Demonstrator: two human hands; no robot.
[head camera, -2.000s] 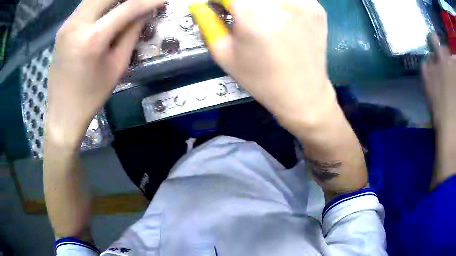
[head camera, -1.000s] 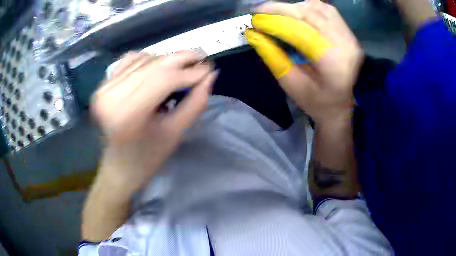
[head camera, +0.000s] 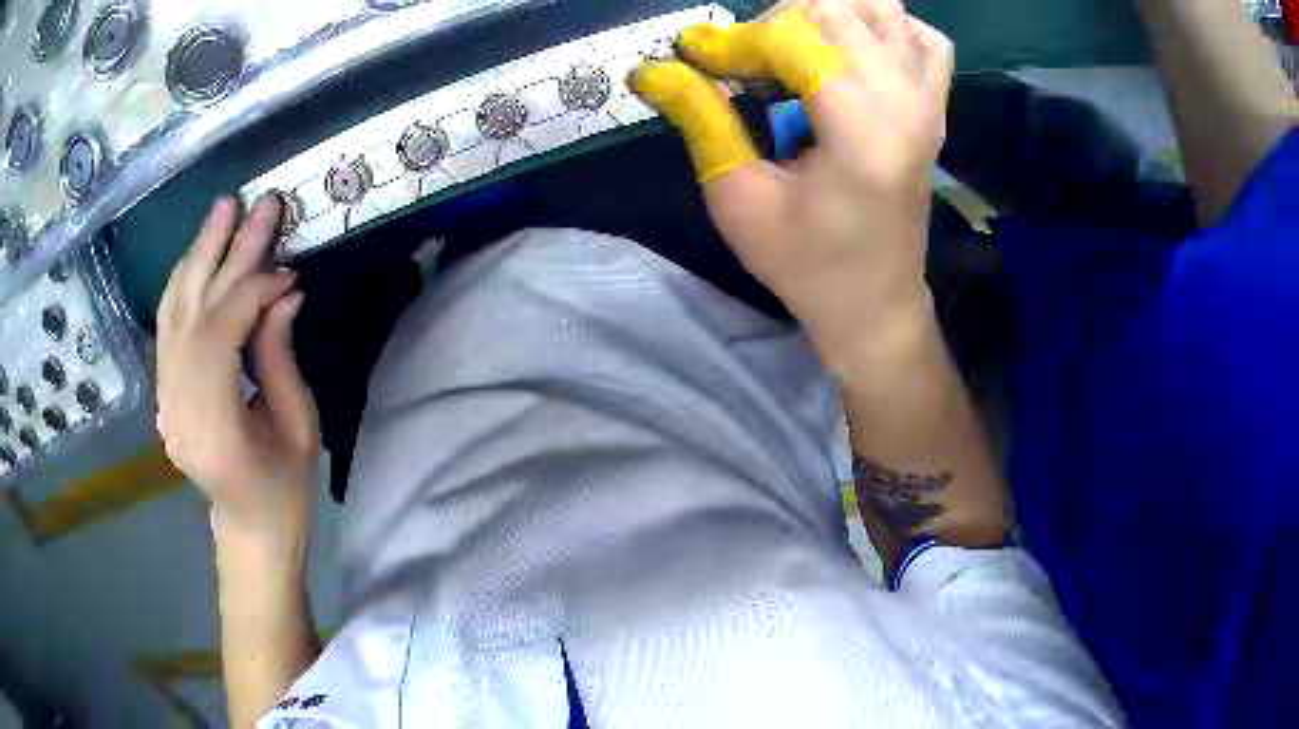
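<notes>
A white strip board (head camera: 463, 128) with several round components along it lies at the bench's front edge, slanting up to the right. My left hand (head camera: 235, 342) has two fingertips on the board's left end, over the last round component; the thumb is apart, off the board. My right hand (head camera: 826, 171) wears yellow finger cots on thumb and index finger. Their tips are close together at the board's right end and cover part of it. Whether they pinch anything there is hidden.
A large shiny tray (head camera: 271, 93) with round parts in pockets stands just behind the board. A smaller-pocket blister tray (head camera: 64, 356) lies at the left. Another person's forearm (head camera: 1218, 100) and blue sleeve are close at the right.
My left hand has moved left and up onto the board's left end. My right hand has shifted slightly left and its covered fingertips have drawn together. The board now shows its round components clearly.
</notes>
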